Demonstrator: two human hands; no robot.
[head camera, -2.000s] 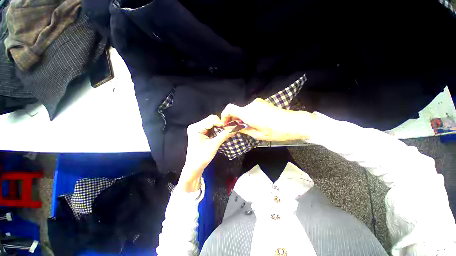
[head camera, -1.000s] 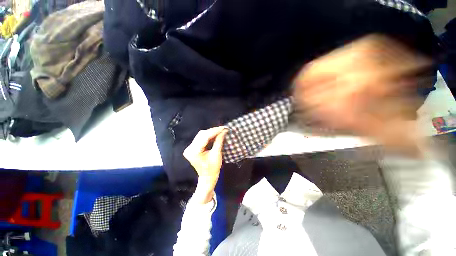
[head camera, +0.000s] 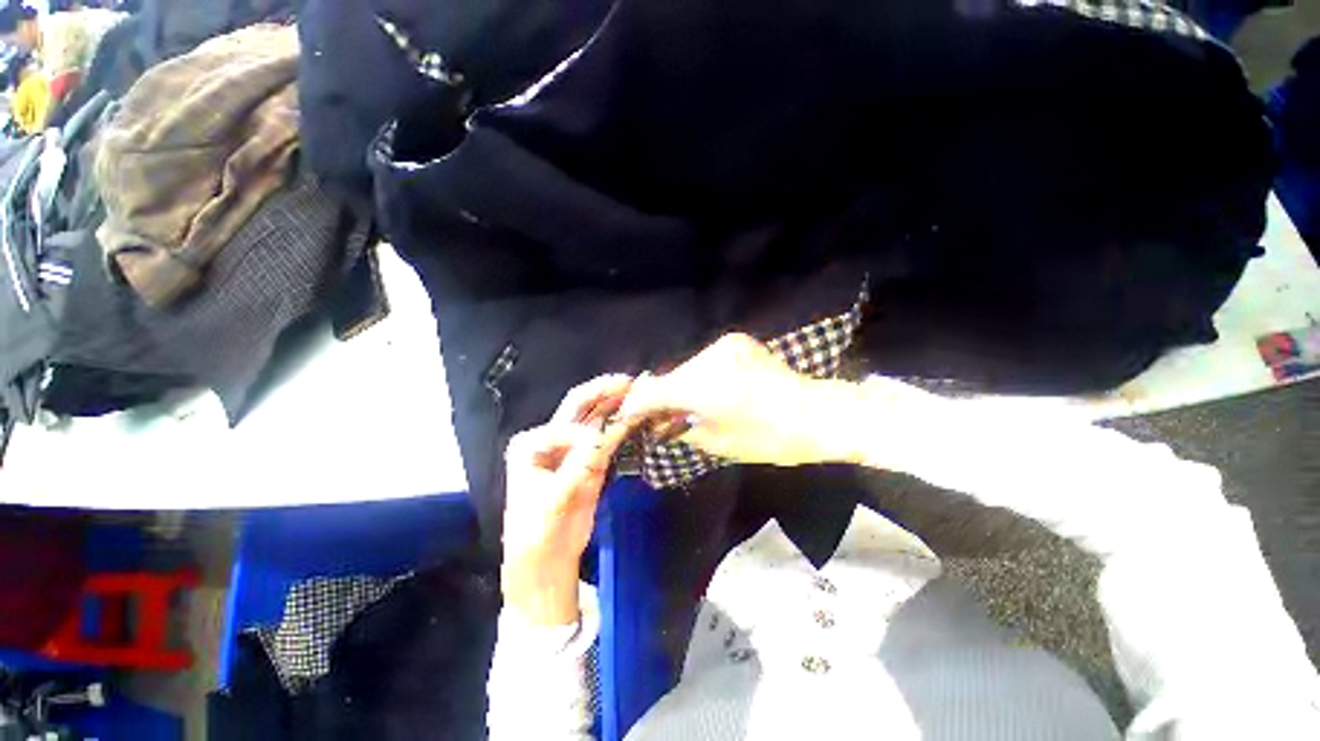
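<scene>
A dark padded coat (head camera: 927, 188) lies spread over the table's front edge. A black-and-white checked facing (head camera: 822, 342) runs along its near edge and shows on both sides of my right hand. My left hand (head camera: 557, 485) pinches the coat edge at the left end of the checked piece. My right hand (head camera: 738, 405) is bent over the same edge, its fingertips meeting those of my left hand. No needle or thread can be made out at the fingertips. A small checked slit (head camera: 501, 368) shows in the dark shell left of my hands.
A brown garment (head camera: 203, 159) and dark grey garments lie at the left on the white table (head camera: 391, 420). A blue bin (head camera: 275, 557) with dark and checked parts stands below the edge. A red stool-like object (head camera: 130, 620) is at lower left. A red-and-blue sticker (head camera: 1280, 352) is at right.
My right hand was blurred and far out to the right one second ago; it is back at my left hand on the checked edge. My left hand stays on the edge, slightly further left.
</scene>
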